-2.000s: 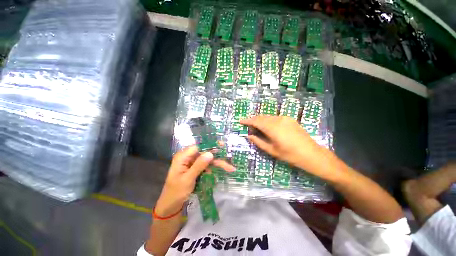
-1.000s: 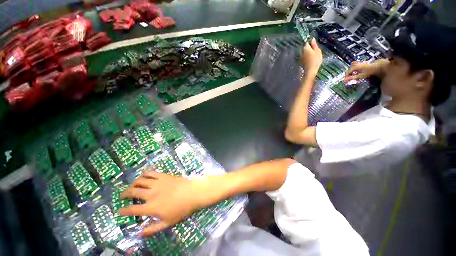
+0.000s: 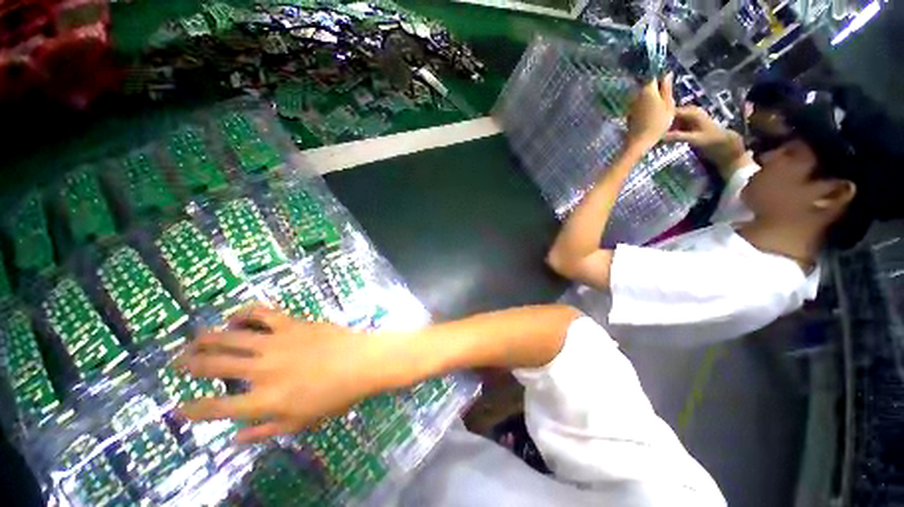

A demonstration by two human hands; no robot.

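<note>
A clear blister tray (image 3: 392,282) holds rows of green circuit boards (image 3: 139,290) at the lower left of the view. My right hand (image 3: 282,371) lies palm down over the middle of the tray, fingers spread and pointing left. No board shows between its fingers. It hides the boards beneath it. My left hand is not in view.
A loose board pile (image 3: 327,50) lies on the green belt beyond the pale rail (image 3: 396,145). Red bags (image 3: 55,50) are heaped at the upper left. A neighbouring person (image 3: 714,272) in a white shirt works at a tall clear tray stack (image 3: 570,124).
The view has swung right since the first frame, and my left hand with its boards has left the picture. My right hand's fingers have spread. The neighbour's hands have moved closer together.
</note>
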